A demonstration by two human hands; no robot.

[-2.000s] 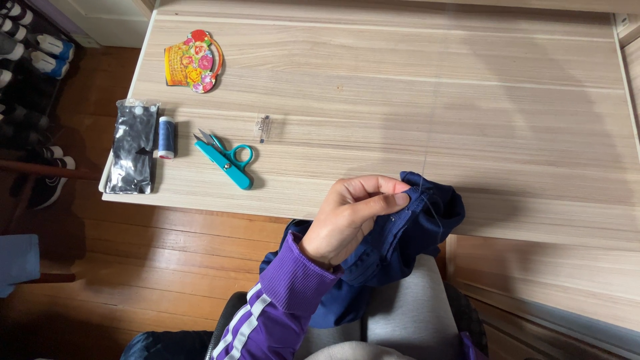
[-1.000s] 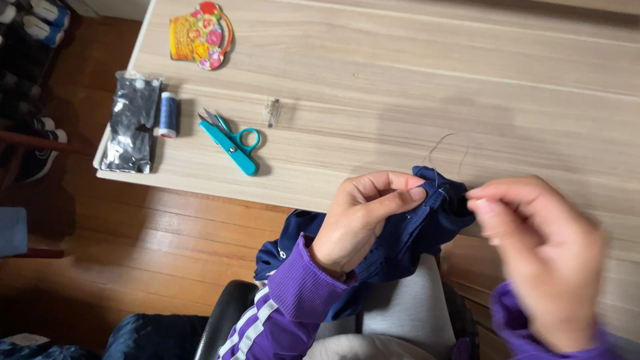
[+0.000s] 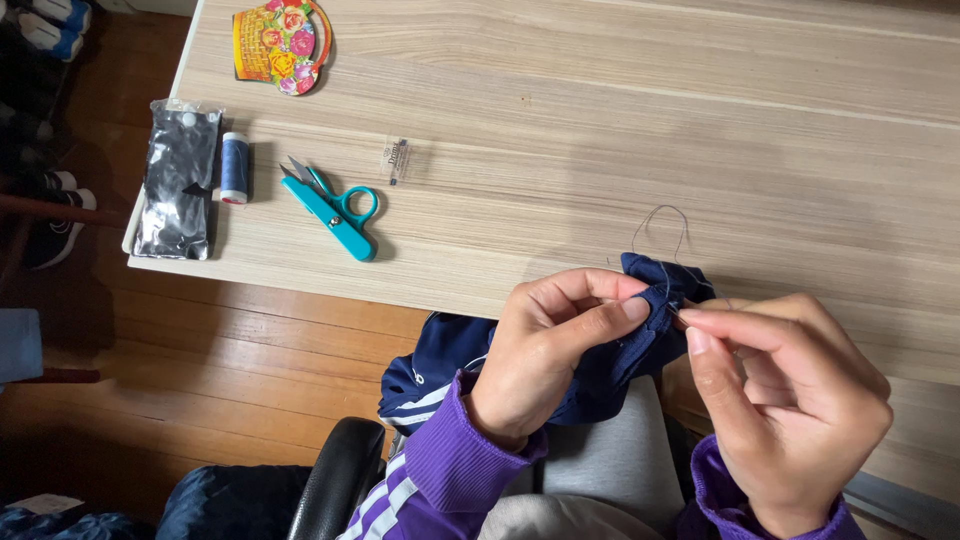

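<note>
My left hand [image 3: 562,345] pinches a fold of a navy fabric garment [image 3: 637,367] between thumb and forefinger, over my lap at the table's front edge. Thumb and forefinger of my right hand [image 3: 780,382] meet at the cloth just right of the left fingertips; they seem to grip a sewing needle, mostly hidden. A loop of dark thread [image 3: 660,208] rises from the fabric and lies over the wood. Teal thread snips [image 3: 334,214] rest on the table with blades apart, beside a blue thread spool [image 3: 235,169].
A black plastic packet [image 3: 180,187] lies at the left end of the wooden table [image 3: 480,150]. Further in are a small clear Drima holder [image 3: 395,160] and a flower-basket-shaped piece [image 3: 281,49]. A black chair armrest [image 3: 337,480] is at my left, with shoes beyond on the floor.
Out of view two seconds ago, my right hand came in at the right and has since moved to the cloth beside my left fingertips. My left hand keeps its hold on the garment.
</note>
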